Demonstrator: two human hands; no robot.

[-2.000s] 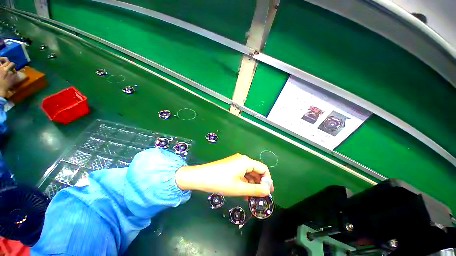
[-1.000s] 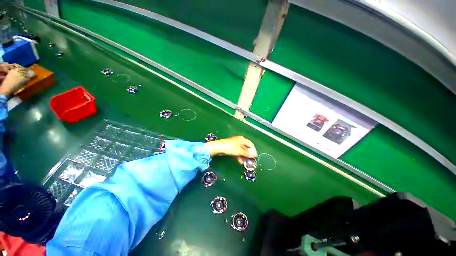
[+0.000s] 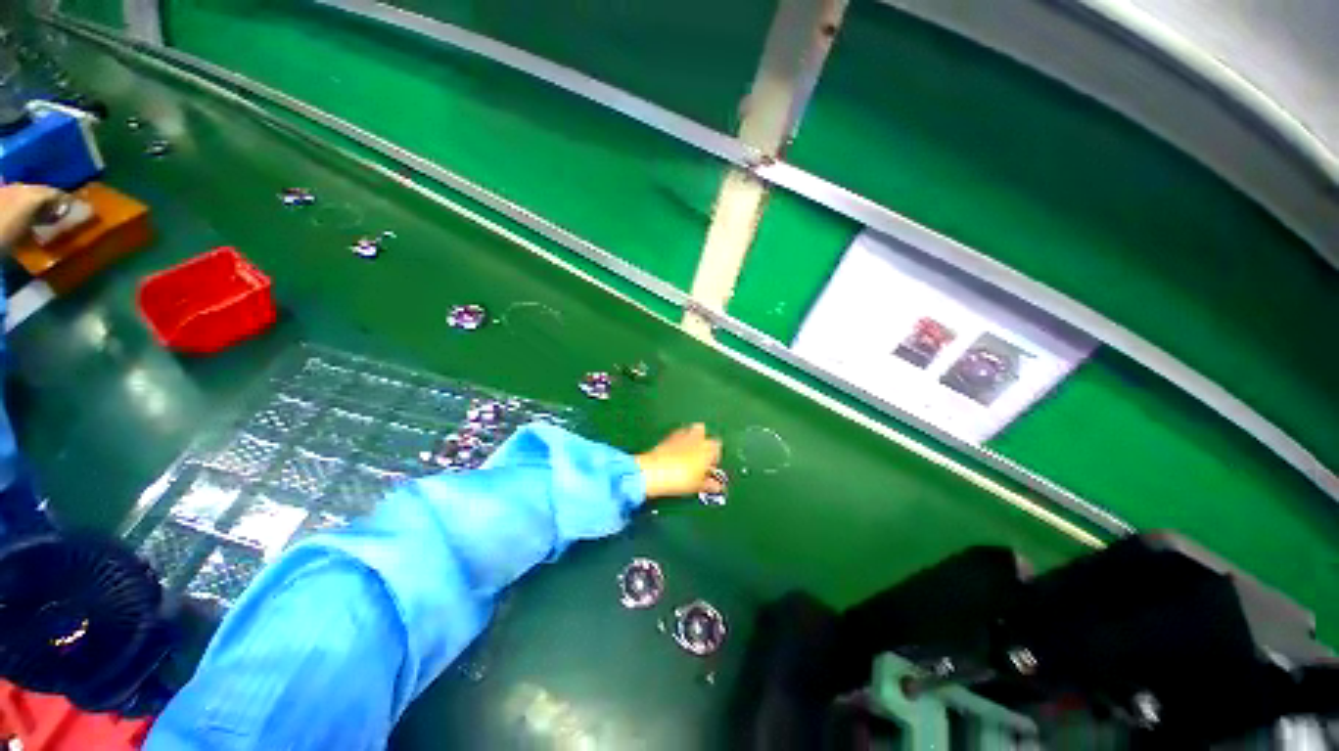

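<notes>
My left hand (image 3: 684, 462), bare in a blue sleeve, reaches in from the lower left. Its fingers are closed at a small silver-rimmed round unit (image 3: 714, 487) at the fingertips; the grip is partly hidden and blurred. Two more round units, one (image 3: 642, 583) and another (image 3: 698, 628), lie on the green surface below the hand. A clear gridded blister tray (image 3: 294, 426) lies to the left, partly under my sleeve, with several units near its right end. My right hand is not in view.
Black fixture (image 3: 1087, 631) with pale green block (image 3: 918, 712) at lower right. Red bin (image 3: 207, 301) and round black fan (image 3: 77, 616) at left. Several units lie along the back. Another person's hand (image 3: 21, 213) is at an orange block (image 3: 91, 235). Picture sheet (image 3: 940, 338) on back panel.
My left hand has moved up and left from beside the two lower units. The large unit seen at its fingertips two seconds ago no longer shows beside them. The view has shifted slightly.
</notes>
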